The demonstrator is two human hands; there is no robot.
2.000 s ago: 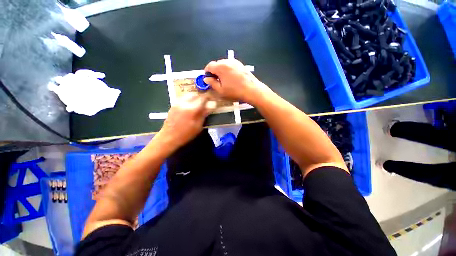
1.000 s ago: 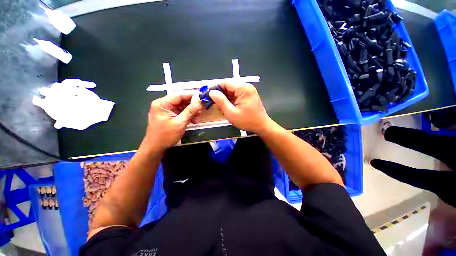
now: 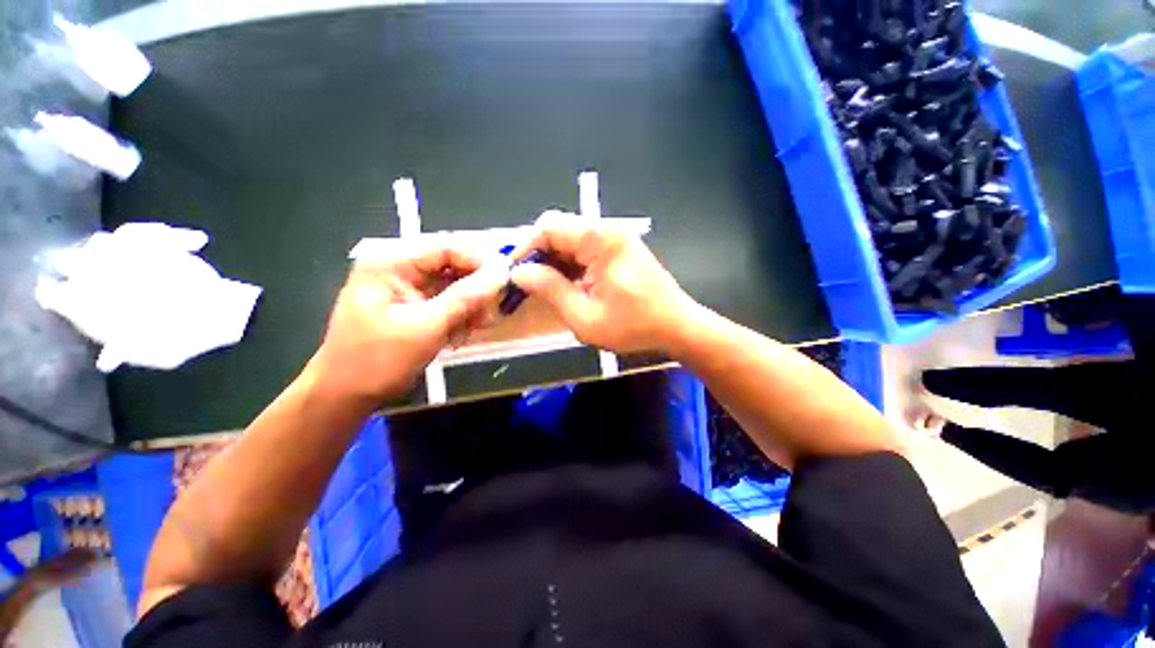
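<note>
My left hand (image 3: 399,310) and my right hand (image 3: 605,285) meet over the work pad (image 3: 538,325), fingertips close together. Between them is a small dark part (image 3: 512,298), gripped by my right fingertips; its lower end points down. My left fingertips touch or nearly touch its upper end, and whether they hold anything is hidden. A bit of the blue dish (image 3: 508,249) shows just behind the fingertips. White tape strips (image 3: 407,208) frame the pad on the dark green bench.
A blue crate (image 3: 823,209) of black parts stands on the bench at right. White gloves (image 3: 152,298) and white bottles (image 3: 89,144) lie at left. Below the bench are crates of black parts (image 3: 747,437) and pinkish parts (image 3: 294,582). Another person's dark-clothed legs (image 3: 1032,386) show at right.
Two seconds ago my right hand was at the blue dish; both hands then came together around a dark part. Since one second ago they stay together, and the view has shifted slightly.
</note>
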